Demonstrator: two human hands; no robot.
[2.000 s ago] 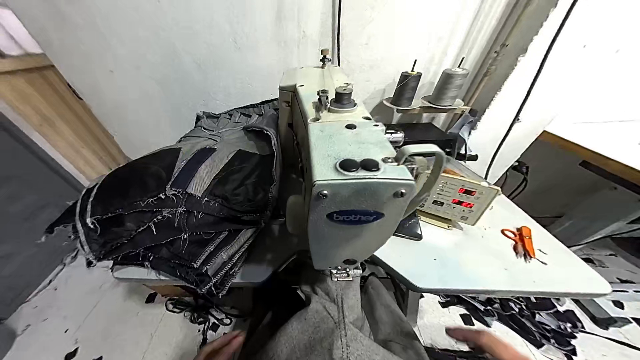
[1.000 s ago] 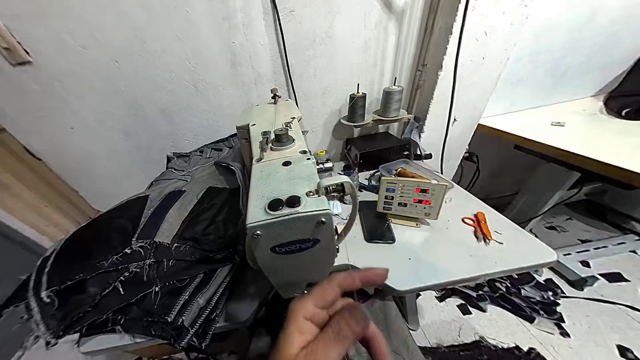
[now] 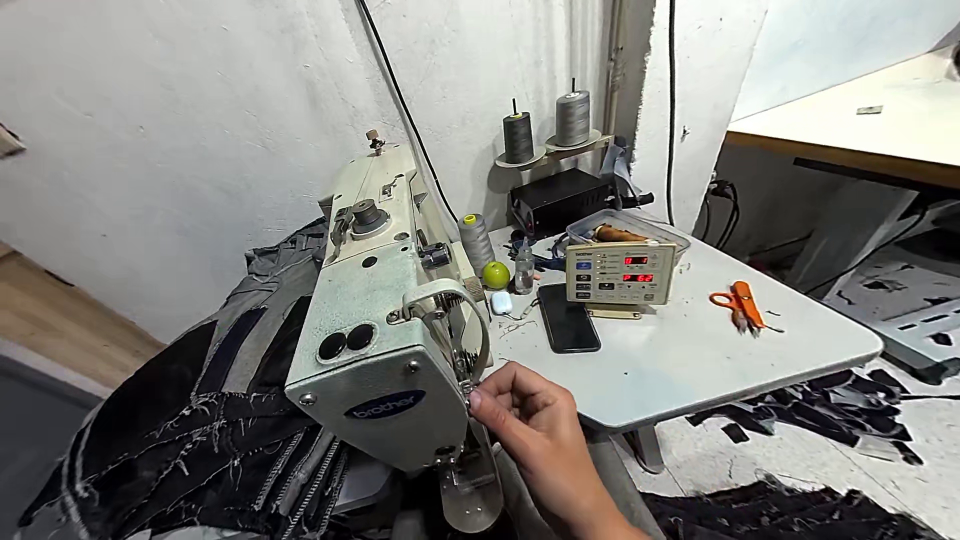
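Note:
A Brother industrial sewing machine (image 3: 375, 330) stands in the middle of the view. My right hand (image 3: 536, 431) is at the right side of its head, thumb and index finger pinched together at the thread guides; whether thread is between them is too small to tell. Below the head, a clear plastic guard (image 3: 471, 499) hangs near the needle area. My left hand is out of sight. Dark denim pieces with frayed edges (image 3: 217, 442) lie piled left of the machine. Grey cloth (image 3: 525, 487) shows beneath my right hand.
On the white table (image 3: 660, 375) are a phone (image 3: 568, 319), a control panel (image 3: 621, 274), orange thread snips (image 3: 741, 306), a green ball-like object (image 3: 496, 275), a small bottle (image 3: 524, 268) and a grey thread cone (image 3: 476, 244). More cones (image 3: 573, 118) stand behind. Fabric scraps (image 3: 817, 409) litter the floor.
My right hand has moved from below the table's front edge up to the side of the machine head. My left hand, partly seen at the bottom two seconds ago, has left the view. The view has shifted.

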